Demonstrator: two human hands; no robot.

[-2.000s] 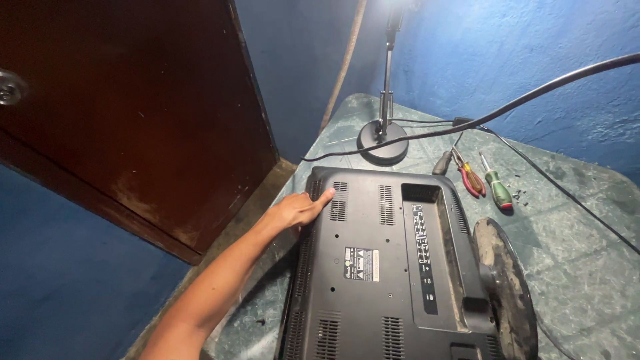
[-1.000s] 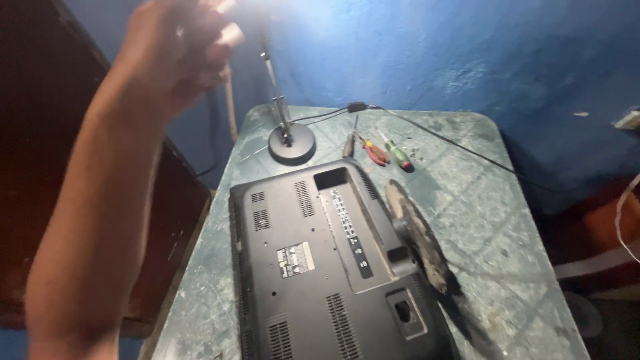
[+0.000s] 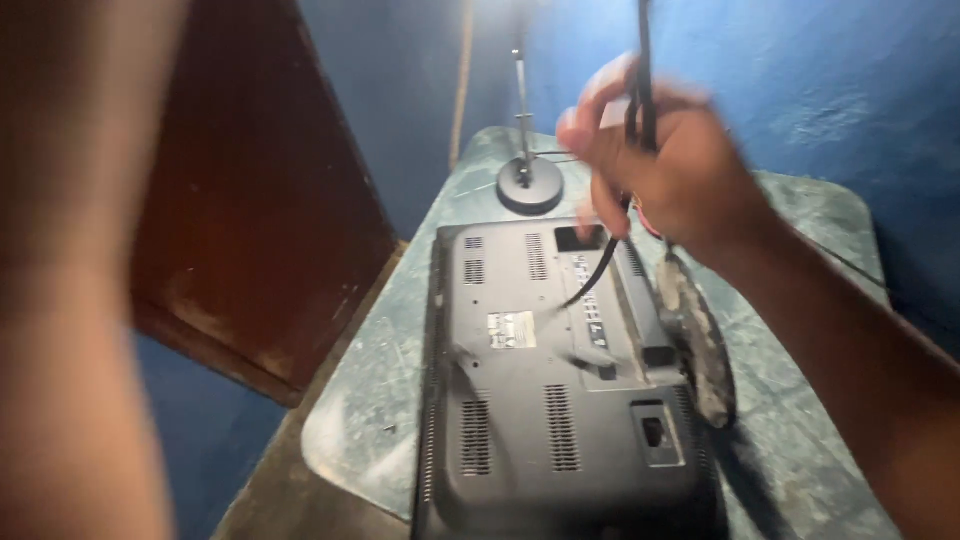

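My right hand (image 3: 660, 150) holds a black power cable (image 3: 645, 82) above the back of a black flat-screen television (image 3: 517, 420). A free end of the cable hangs over the casing, blurred by motion. The television lies face down, its vents, port strip and recessed power socket (image 3: 656, 433) facing up. Its stand base (image 3: 697, 337) juts out at the right side. Only my left forearm shows at the left edge, blurred; the left hand is out of the frame. The pliers are almost wholly hidden behind my right hand.
The television rests on a green, marbled table (image 3: 367, 375). A desk lamp's round base (image 3: 530, 186) stands beyond it. A blue wall is behind, and a brown door (image 3: 255, 202) is at the left. A small dark bit (image 3: 389, 428) lies near the table's left edge.
My right hand has come into view with the black cable. My left hand, on the television's corner two seconds ago, was raised one second ago and has now left the view.
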